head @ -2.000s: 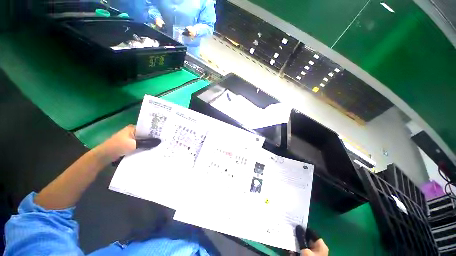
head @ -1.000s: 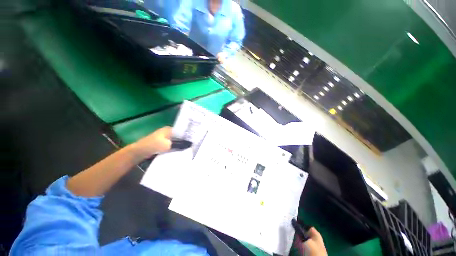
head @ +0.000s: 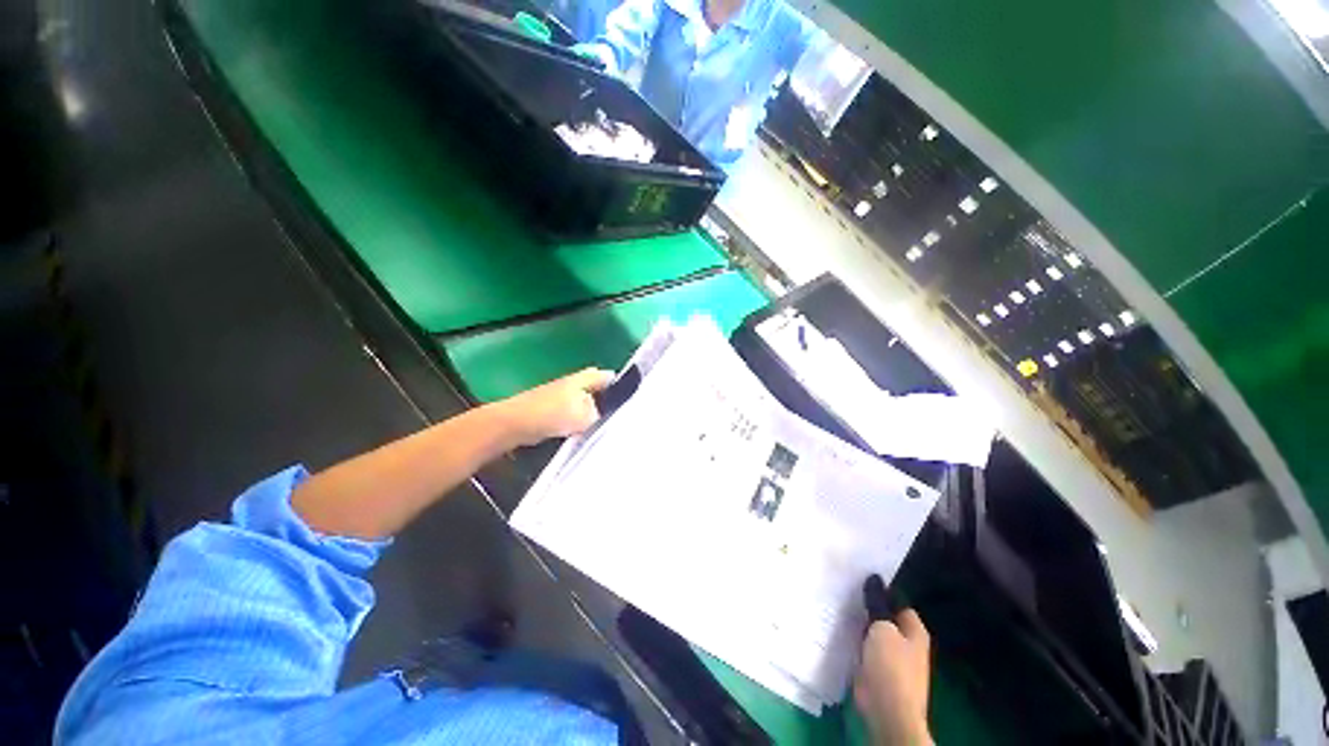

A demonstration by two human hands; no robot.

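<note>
A stack of white work instruction sheets (head: 714, 510) with text and small dark photos lies between my hands, tilted above the bench edge. My left hand (head: 569, 404) grips the stack's upper left edge, a black finger cot on a fingertip. My right hand (head: 892, 656) holds the lower right edge, with a black finger cot on top of the paper. The fingers under the sheets are hidden.
A black bin (head: 620, 204) with green printing stands on the green mat (head: 350, 248). A second black bin with loose papers (head: 933, 426) and a dark tray (head: 1049, 554) stand beyond the sheets. A person in a blue smock (head: 714, 73) is across the bench.
The sheets were spread side by side and now overlap almost fully. My left hand has come closer to my right. The view has shifted, and the coworker now holds up a clear item.
</note>
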